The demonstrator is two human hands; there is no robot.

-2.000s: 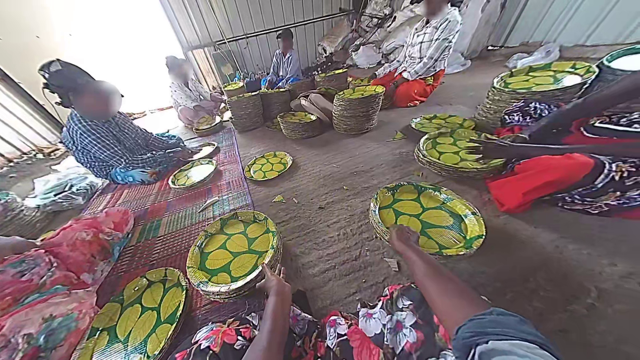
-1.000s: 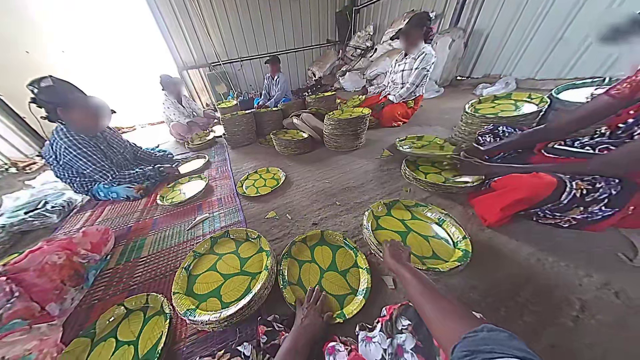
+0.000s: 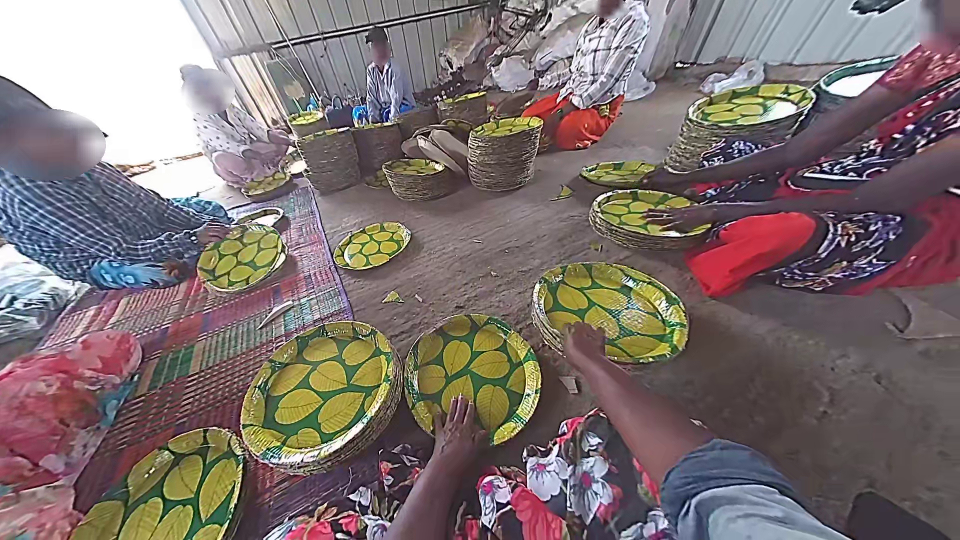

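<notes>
My left hand (image 3: 458, 429) lies flat, fingers apart, on the near rim of a green plate with a yellow leaf print (image 3: 474, 367), which rests on the floor in front of me. To its left, touching or nearly so, is a stack of matching plates (image 3: 322, 386) at the mat's edge. My right hand (image 3: 585, 343) rests at the near left part of another low stack of leaf-print plates (image 3: 619, 307); its fingers are bent, and whether they grip a plate is not plain. Another such plate (image 3: 176, 487) lies at the lower left.
A woven mat (image 3: 195, 352) runs along the left. Co-workers sit left, right and at the back, two with hands on plates. Tall plate stacks (image 3: 506, 154) stand behind, and more (image 3: 739, 124) at the right. A single plate (image 3: 373, 245) lies mid-floor.
Two seconds ago my left hand was at the left stack; one second ago it was on the middle plate, where it remains. The co-worker at the left now holds a leaf-print plate tilted up.
</notes>
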